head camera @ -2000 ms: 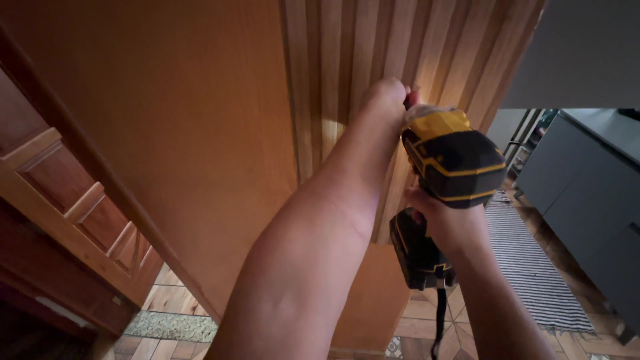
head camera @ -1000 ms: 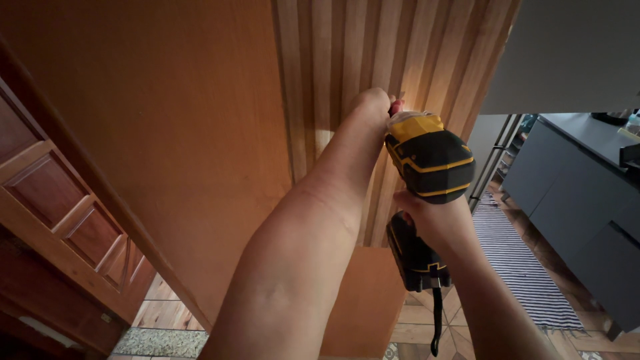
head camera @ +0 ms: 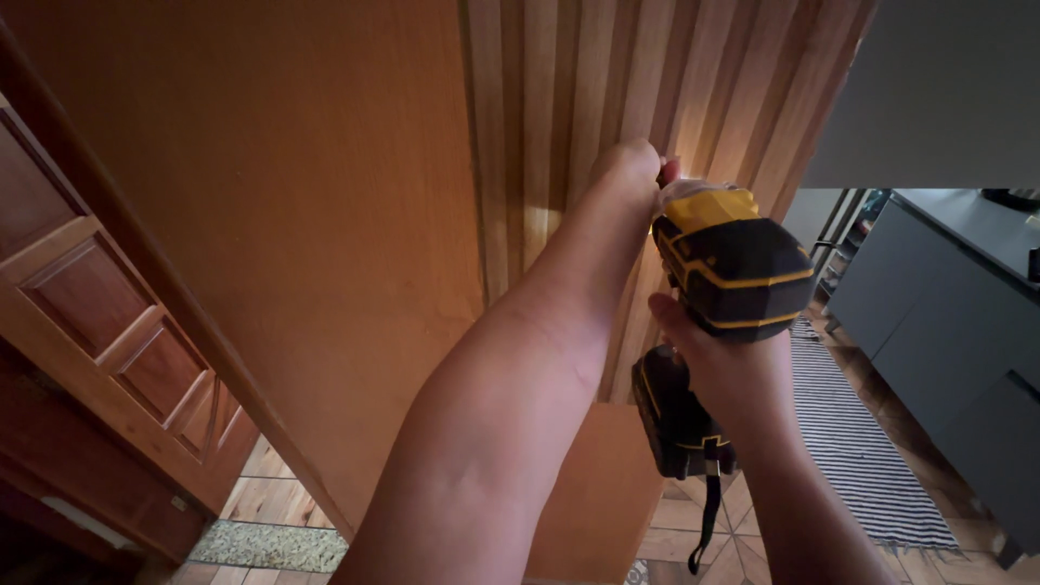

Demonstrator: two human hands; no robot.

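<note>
My right hand (head camera: 723,357) grips the handle of a yellow and black cordless drill (head camera: 735,264), whose battery pack and black strap hang below. The drill's front end points at a ribbed wooden slat panel (head camera: 593,73), where its light makes a bright patch. My left hand (head camera: 638,162) is up against the slats beside the drill's nose. Its fingers are mostly hidden behind the wrist, and what they hold, if anything, cannot be made out. The drill's bit is out of sight.
A smooth wooden panel (head camera: 325,203) adjoins the slats on the left. Beyond it stands a panelled wooden door (head camera: 89,301). At the right are a grey cabinet (head camera: 934,325) and a striped rug (head camera: 861,455) on the tiled floor (head camera: 682,520).
Both hands and the drill stay at the slat panel, with the drill held throughout. Nothing else has plainly changed apart from a slight shift of the view.
</note>
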